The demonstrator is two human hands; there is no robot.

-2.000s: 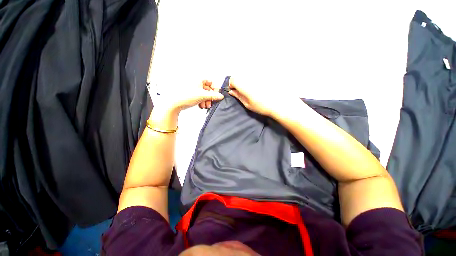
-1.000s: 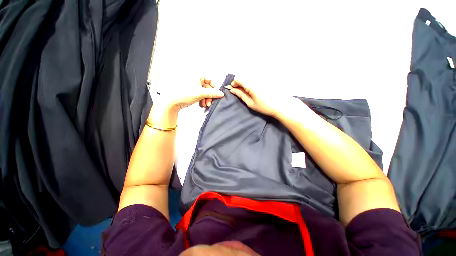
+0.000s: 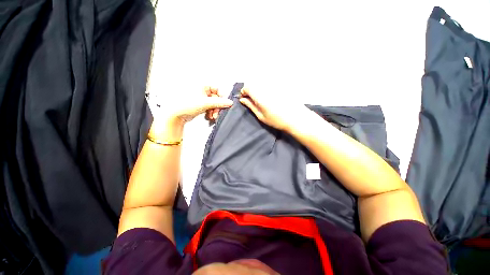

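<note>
A dark grey lined skirt (image 3: 252,166) lies on the white table against my red apron, its smoother grey lining facing up. A white care label (image 3: 312,171) shows on it. My left hand (image 3: 207,107) pinches the skirt's left edge near its upper corner between thumb and fingers. My right hand (image 3: 258,106) holds the same corner from the other side, fingertips close to the left thumb. A short end of the band sticks up past the fingers. Whether a small tool is in my right hand cannot be told. My right forearm crosses over the skirt.
Long dark garments (image 3: 80,123) hang in folds over the table's left side. Another dark grey skirt (image 3: 451,123) with small white labels lies at the right. The white table (image 3: 290,48) extends ahead. Blue floor (image 3: 88,263) shows at the lower left.
The whole view has shifted, so everything appears slightly further left. My hands keep their hold on the same corner, with only small finger movements.
</note>
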